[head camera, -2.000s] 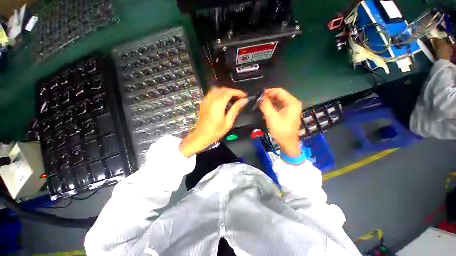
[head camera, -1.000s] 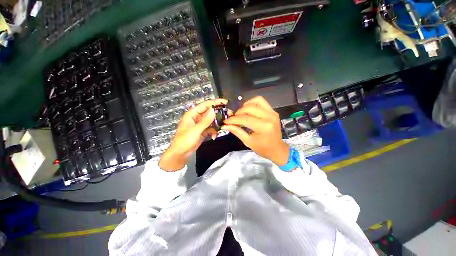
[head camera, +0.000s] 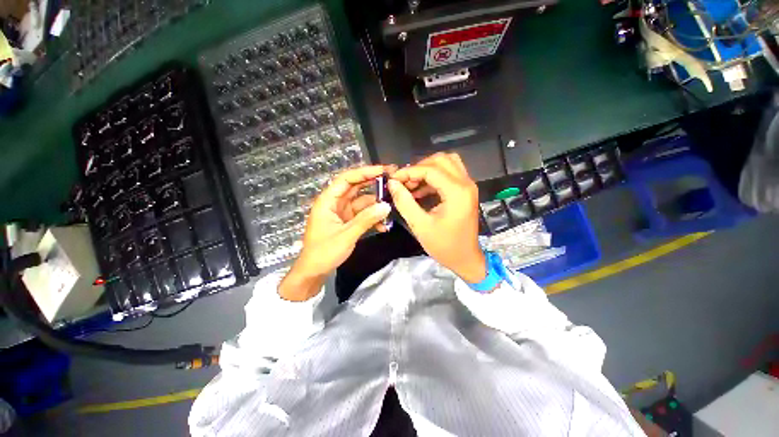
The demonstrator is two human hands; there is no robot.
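Observation:
A small black module (head camera: 383, 189) with a shiny edge is upright between my fingertips, in front of the bench edge. My left hand (head camera: 335, 224) grips it from the left with thumb and fingers. My right hand (head camera: 440, 212) has its thumb and fingertips on its right side and wears a blue wristband. The fingers hide much of the module, and I cannot tell whether a second small part is pinched there.
A black blister tray (head camera: 190, 224) with dark parts lies left, beside a clear blister tray (head camera: 286, 128). The black press (head camera: 465, 111) stands ahead, with a narrow black strip (head camera: 555, 186) and blue bin (head camera: 576, 247) right. A black hose (head camera: 111, 348) runs lower left.
Both hands have come back from near the press toward my body, with the module between them. Over the last second the module has turned edge-on and the right fingers have closed in on it.

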